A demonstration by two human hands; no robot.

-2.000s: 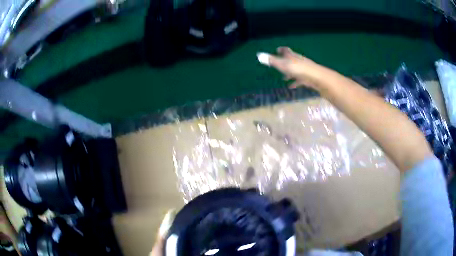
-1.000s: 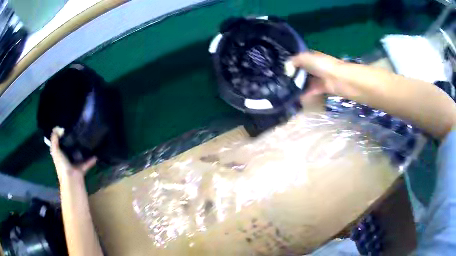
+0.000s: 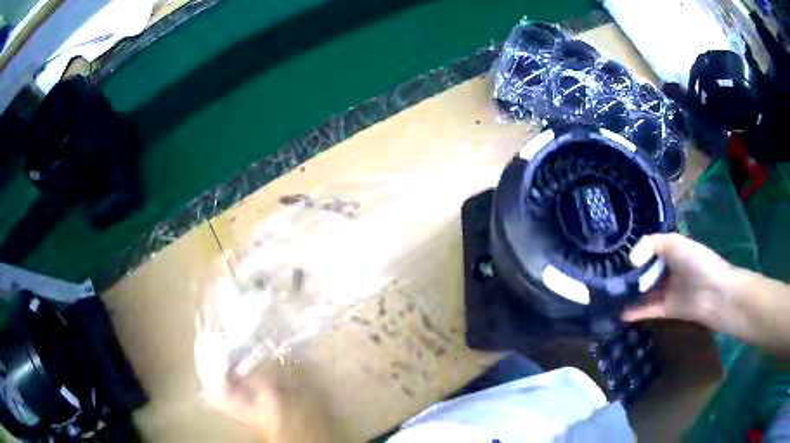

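Note:
A black round appliance unit (image 3: 528, 251) sits at the bench's right side, its open face towards me. It shows radial fins, a display area at its centre and white rim segments. A black base plate projects on its left. My right hand (image 3: 693, 281) grips its lower right rim, with the white-tipped thumb on the edge. My left hand (image 3: 260, 398) is blurred at the lower left, over the shiny clear film (image 3: 303, 251) on the cardboard (image 3: 442, 156). Its fingers seem to touch the film, but blur hides whether they hold it.
A clear bag of dark discs (image 3: 589, 82) lies behind the unit. A white bundle (image 3: 671, 35) and another black unit (image 3: 723, 86) are at the upper right. Units stand lower left (image 3: 35, 372) and on the green belt (image 3: 78, 147). An open carton (image 3: 684, 346) is below the bench.
My right hand has brought its unit from the belt side onto the bench's right. My left hand has let go of the other unit, left on the belt, and moved to the film.

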